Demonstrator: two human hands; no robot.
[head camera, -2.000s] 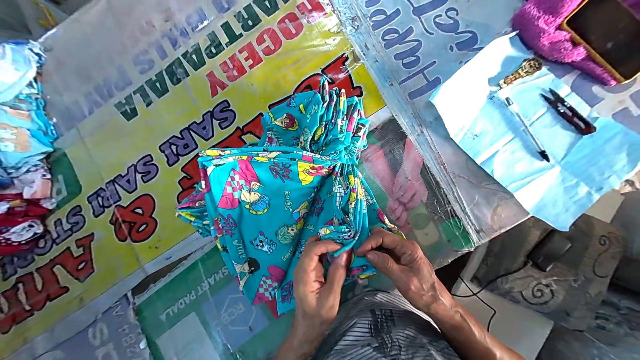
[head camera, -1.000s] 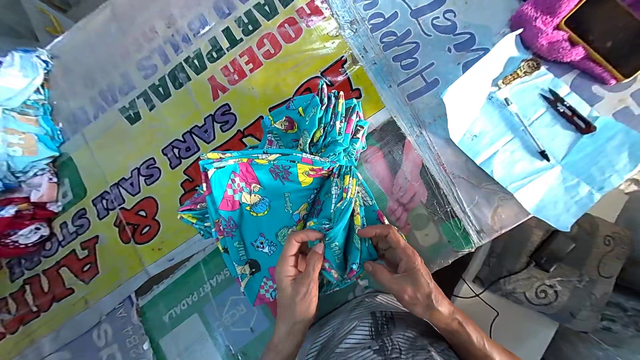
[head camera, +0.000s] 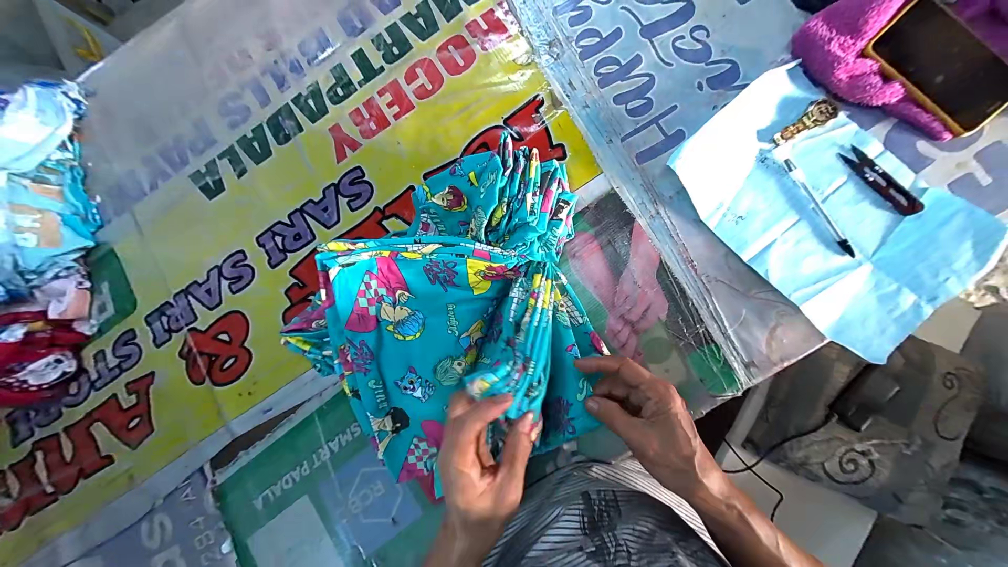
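A bundle of teal fabric pieces printed with cartoon figures (head camera: 441, 315) lies on the banner-covered table, gathered tight near its upper right. Pleated layers of it run down toward me. My left hand (head camera: 488, 449) pinches the lower ends of these layers between thumb and fingers. To their right, my right hand (head camera: 642, 413) is at the edge of a flatter teal panel, thumb and forefinger slightly apart; whether it grips the cloth is unclear.
On a light blue sheet (head camera: 890, 291) at the right lie a pen (head camera: 819, 209), black thread snips (head camera: 880, 179) and a small patterned object (head camera: 806, 122). A phone (head camera: 941, 63) rests on a purple fuzzy cloth (head camera: 839, 51). More folded fabric (head camera: 47, 228) is stacked at the far left.
The pleated layers are now drawn together in my left hand, where the cloth was spread looser before. My right hand has moved apart from the left, toward the right edge of the bundle.
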